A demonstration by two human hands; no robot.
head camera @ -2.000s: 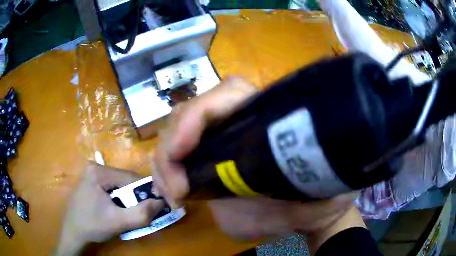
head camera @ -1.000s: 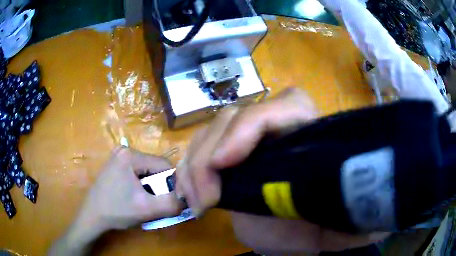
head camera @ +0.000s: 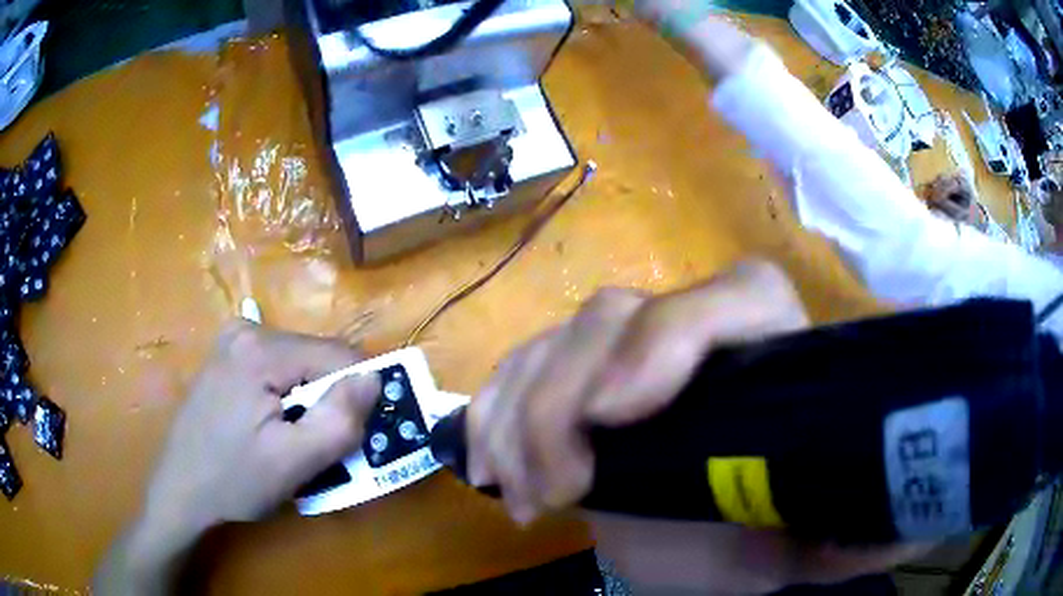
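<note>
The white housing (head camera: 422, 375) lies on the orange table at lower centre-left, with printed lettering on its near edge. A black button pad (head camera: 394, 421) with pale round dots sits in it. My left hand (head camera: 262, 431) grips the housing's left part, fingers pressing on it beside the pad. My right hand (head camera: 618, 378) is closed around the black electric screwdriver (head camera: 816, 431), held nearly level, its nose at the housing's right end. The tip and any screw cannot be made out. A reddish-brown lead wire (head camera: 490, 277) runs from the housing to a small pale connector.
The silver screw feeder (head camera: 402, 204) stands behind the housing. A pile of black button pads (head camera: 33, 233) lies at the left. Another person's pale sleeve (head camera: 839, 198) reaches in from the right. White housings (head camera: 868, 105) lie at the back right, and a white shell (head camera: 18, 70) at the far left.
The screwdriver and my right hand have shifted right, uncovering the button pad and lettering. The lead wire now shows. The other person's arm has moved left. The whole view has shifted slightly.
</note>
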